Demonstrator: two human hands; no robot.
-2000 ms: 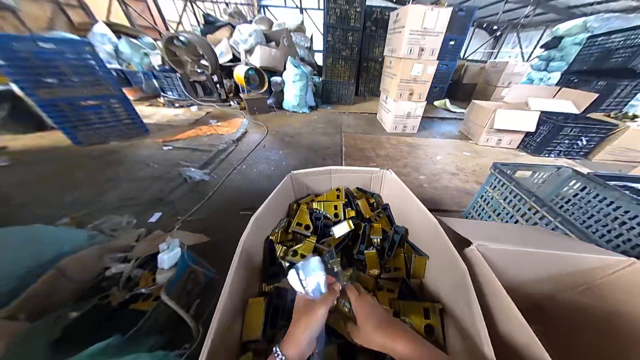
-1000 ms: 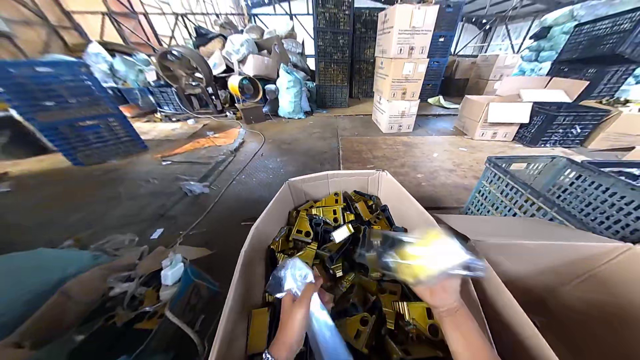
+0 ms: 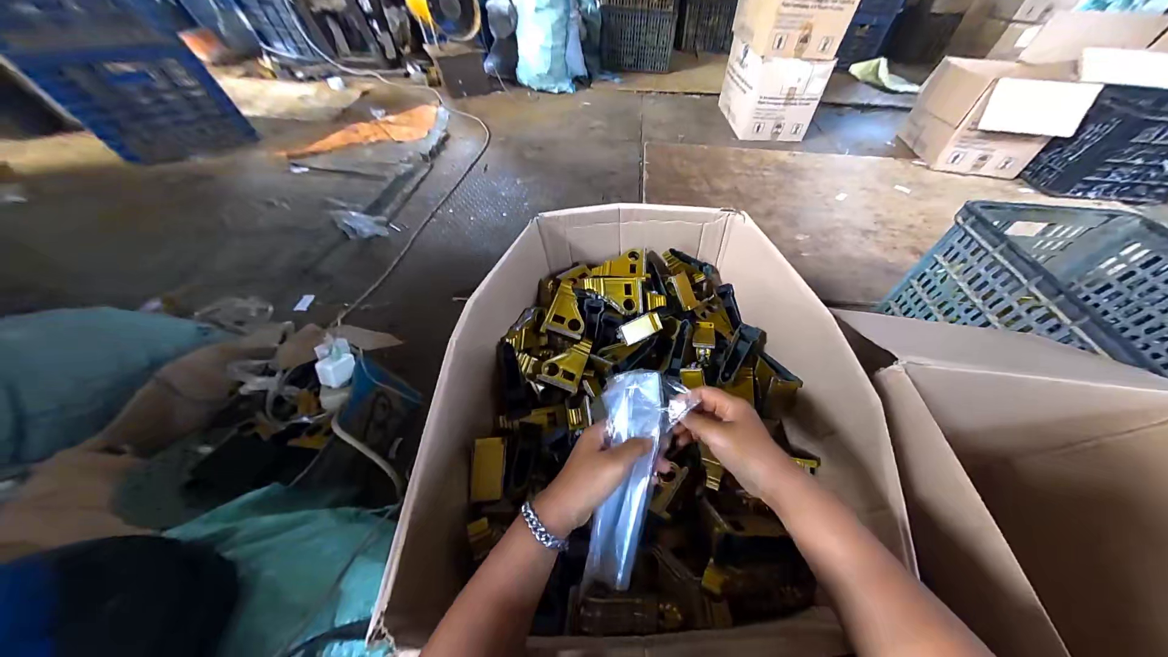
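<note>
A large cardboard box (image 3: 803, 319) in front of me holds many black and yellow plastic-looking parts (image 3: 566, 315). Above them, my left hand (image 3: 607, 465) grips a bundle of clear plastic bags (image 3: 625, 502) around its middle, thumb on top. A chain bracelet (image 3: 543, 527) circles that wrist. At the bundle's upper right edge, the fingers of my right hand (image 3: 725, 429) pinch the thin film. No black and yellow part shows in either hand.
Another open carton (image 3: 1049, 411) adjoins at right, with a plastic crate (image 3: 1022, 274) behind it. Left are teal sacks (image 3: 91, 365) and scrap on the floor. Stacked cartons (image 3: 785, 64), a blue crate (image 3: 137, 100) and a cable (image 3: 470, 169) lie farther off.
My right hand has come back left to the bag bundle; one second ago it was at the box's right side with a blurred, bagged yellow item, which it no longer holds. The view has tilted down.
</note>
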